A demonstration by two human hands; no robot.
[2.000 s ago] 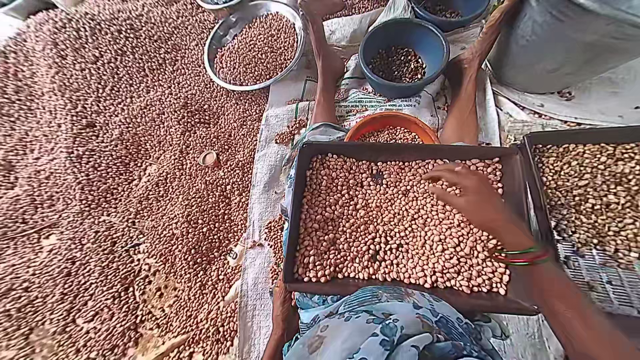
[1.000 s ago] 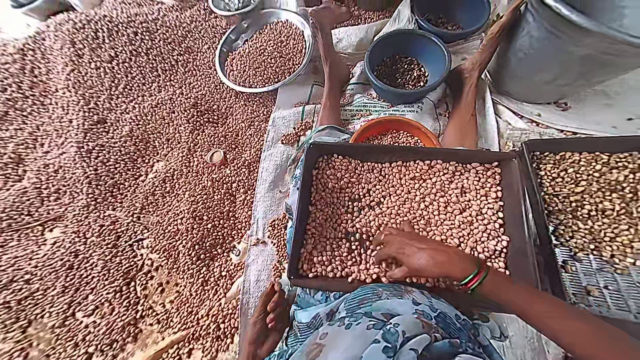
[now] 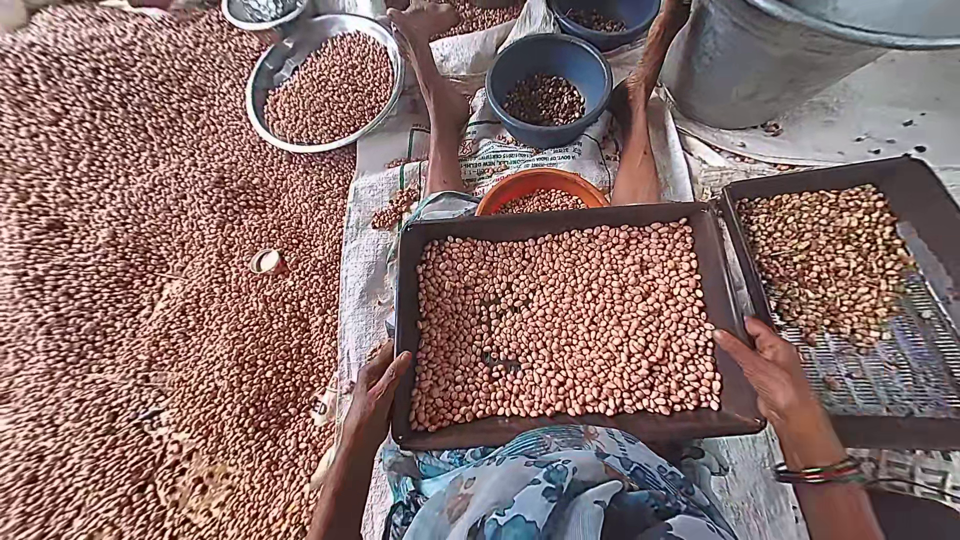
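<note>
A dark rectangular tray (image 3: 675, 427) rests over my lap, with a layer of pinkish-brown nuts or seeds (image 3: 592, 322) spread inside it. Gaps in the layer show dark slots left of centre. My left hand (image 3: 381, 379) grips the tray's left wall, thumb on top. On the opposite side, my right hand (image 3: 769, 367) holds the right wall, its thumb over the rim and bangles at the wrist. Just past the tray's far edge, an orange bowl (image 3: 540, 180) holds more of the nuts or seeds, partly hidden by the tray.
A large heap of nuts or seeds (image 3: 150, 225) covers the left. Beyond my lap are a steel basin (image 3: 259, 112), a blue bowl (image 3: 551, 135) between my legs and another blue bowl (image 3: 637, 37). A slotted tray (image 3: 840, 176) lies right, below a metal tub (image 3: 720, 82).
My right hand has moved from among the nuts or seeds to the tray's right wall. My left hand, out of view before, now holds the left wall.
</note>
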